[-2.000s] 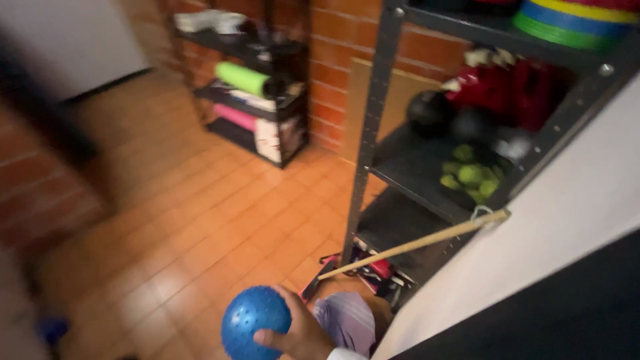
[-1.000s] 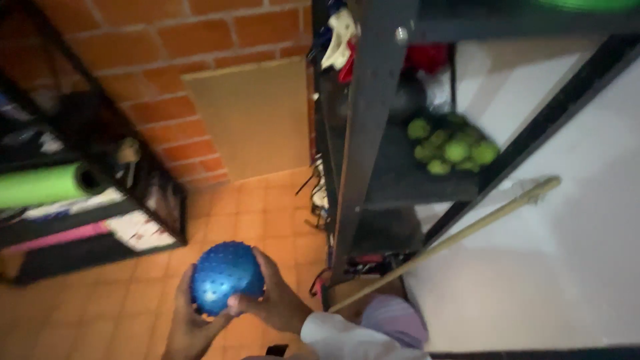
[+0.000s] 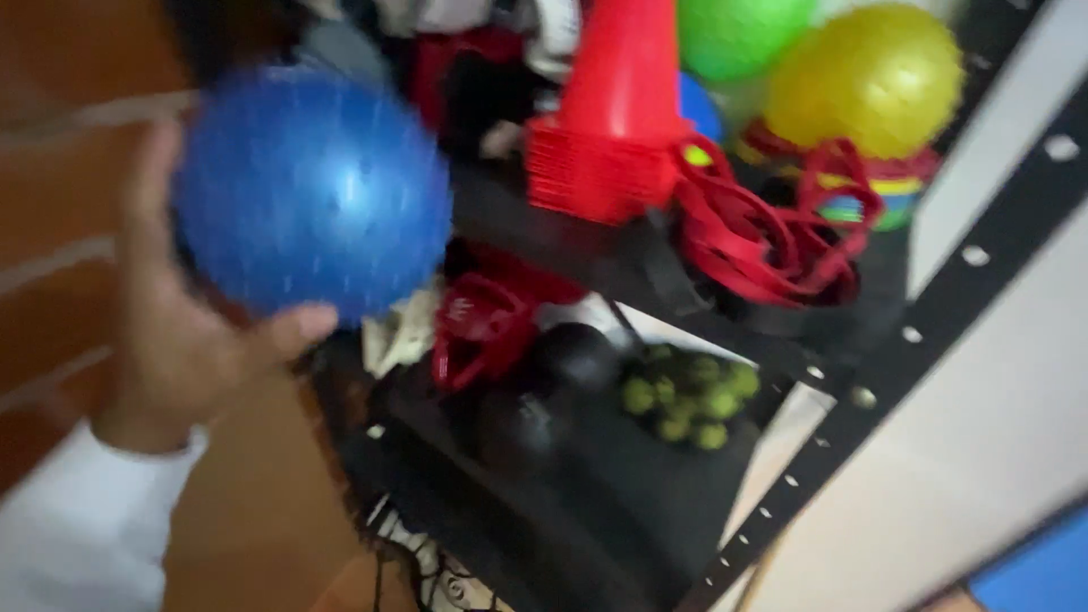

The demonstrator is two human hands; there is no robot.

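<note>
My left hand (image 3: 183,340), in a white sleeve, grips a blue knobbly ball (image 3: 314,195) at the upper left, its thumb across the ball's lower side. The ball is raised in front of the black metal shelving unit. Right of it on the upper shelf are stacked red cones (image 3: 608,127), a green ball (image 3: 744,34), a yellow knobbly ball (image 3: 867,81) and tangled red straps (image 3: 756,229). A small patch of skin at the bottom right edge, likely my right hand (image 3: 952,600), is mostly out of frame; its fingers are hidden.
Below, a shelf (image 3: 595,484) holds dark balls (image 3: 574,357), a red strapped item (image 3: 480,331) and a cluster of yellow-green balls (image 3: 688,395). A perforated black upright (image 3: 943,297) slants at the right. A brick wall (image 3: 55,195) stands at the left; a blue surface (image 3: 1037,565) shows bottom right.
Both hands were on the blue ball low over the tiled floor; now only my left hand is seen on it, raised by the shelves. The view has swung to the shelving.
</note>
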